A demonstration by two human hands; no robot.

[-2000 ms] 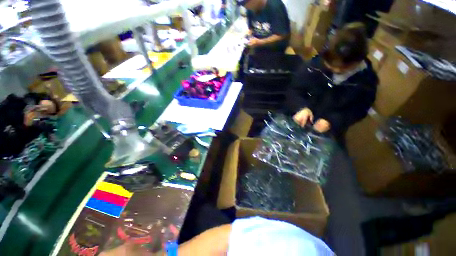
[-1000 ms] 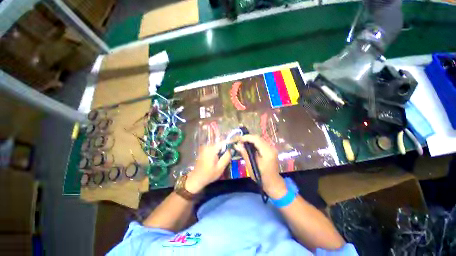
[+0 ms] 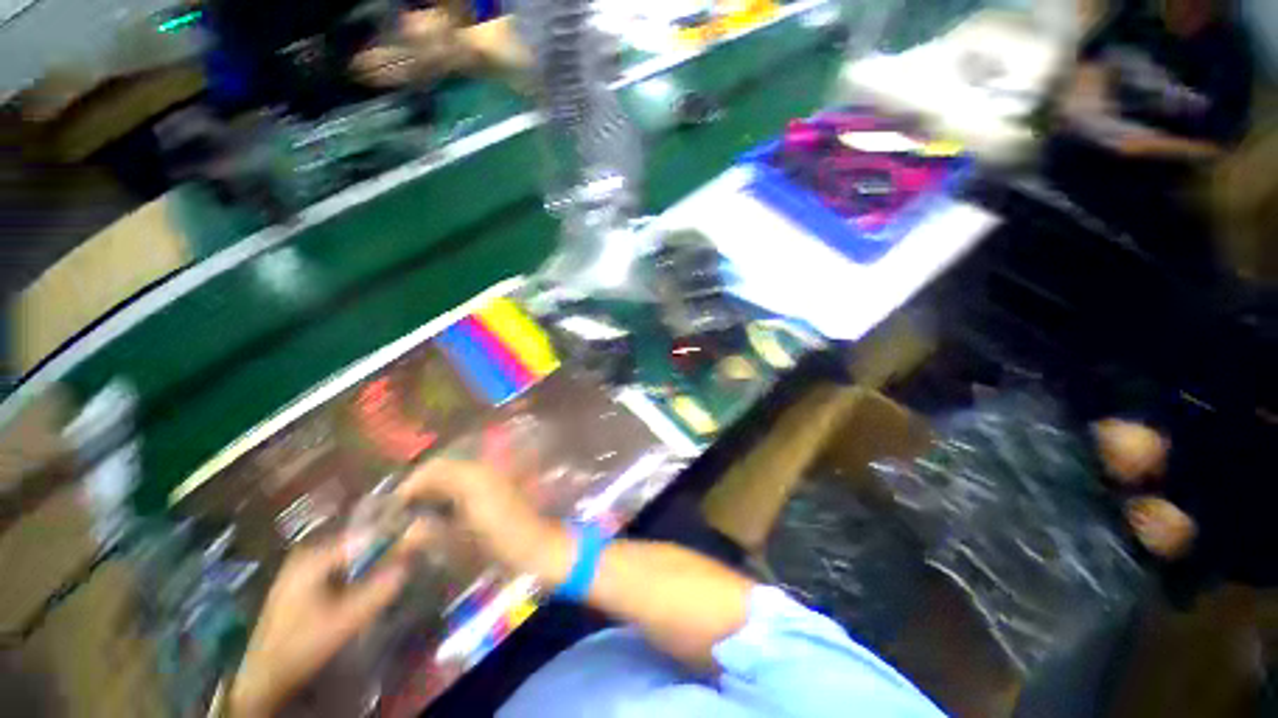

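The view is badly blurred. My left hand [image 3: 311, 606] and my right hand [image 3: 474, 508] are close together over the brown glossy printed sheet [image 3: 315, 470]. A small dark and pale part [image 3: 367, 557] shows between their fingertips. Its shape is unclear, and I cannot tell which hand grips it. No soldering iron can be made out. Blurred green rings with pale wires [image 3: 196, 603] lie left of the sheet.
Cardboard [image 3: 63, 603] lies at left. A clear fume funnel [image 3: 596, 253] and black soldering station [image 3: 687, 281] stand behind the sheet. A blue tray [image 3: 827, 232] holds pink-red parts. An open carton [image 3: 785, 456] is at right, near another person's hands [image 3: 1142, 484]. More people are behind.
The view has swung right from one second ago, so the sheet and my hands sit lower left. The black iron seen in my right hand then cannot be made out now.
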